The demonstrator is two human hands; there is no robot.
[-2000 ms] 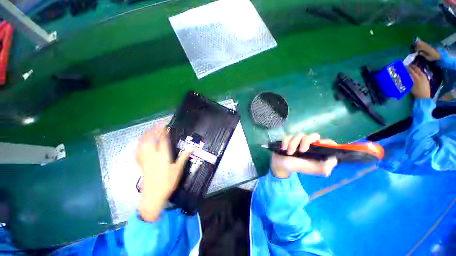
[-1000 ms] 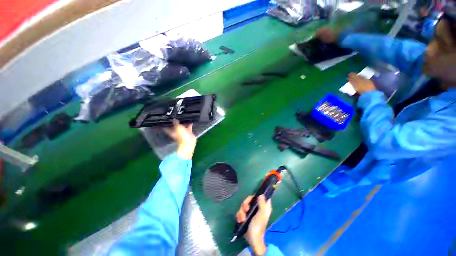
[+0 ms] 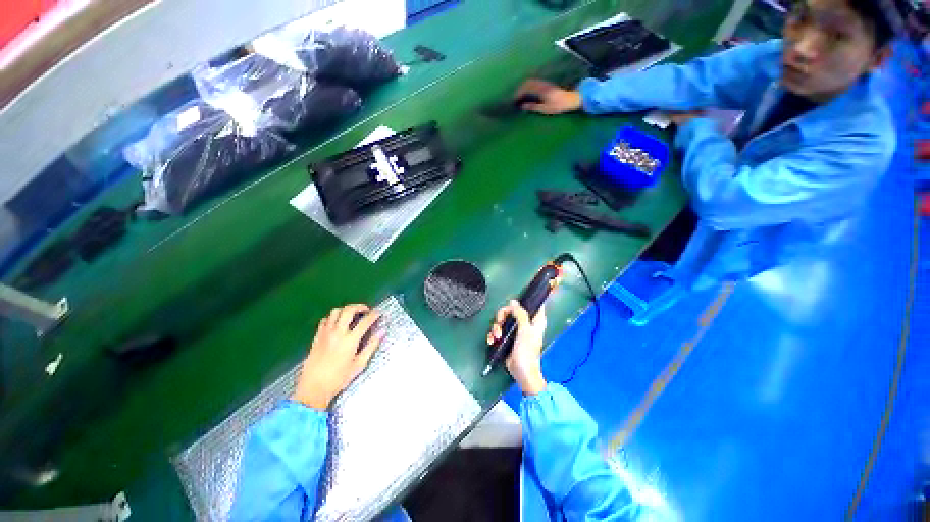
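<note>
My right hand [image 3: 521, 333] is closed around the electric screwdriver [image 3: 530, 309], whose bit points down and left just above or at the bench. My left hand [image 3: 342, 347] rests, back up, on the upper edge of the silvery mat [image 3: 398, 418]. Something dark shows at its fingers; I cannot tell whether it is a part or shadow. The black plastic housing [image 3: 418, 168], with a pale cross-shaped mark, lies on another silvery sheet [image 3: 375, 240] farther away, out of my hands. The round screw dish [image 3: 455, 290] sits between my hands, beyond the mat.
Bagged black parts [image 3: 250, 112] lie at the far side. Black brackets [image 3: 586, 212] lie near the blue parts bin [image 3: 634, 158]. A neighbouring worker [image 3: 790, 163] sits at the right, one hand on the belt. Another dark housing [image 3: 617, 44] lies beyond. The screwdriver cable [image 3: 595, 316] loops right.
My left hand has let go of the black housing, now on the far sheet, and moved back to the near mat. The neighbouring worker's arm has moved towards the belt's middle.
</note>
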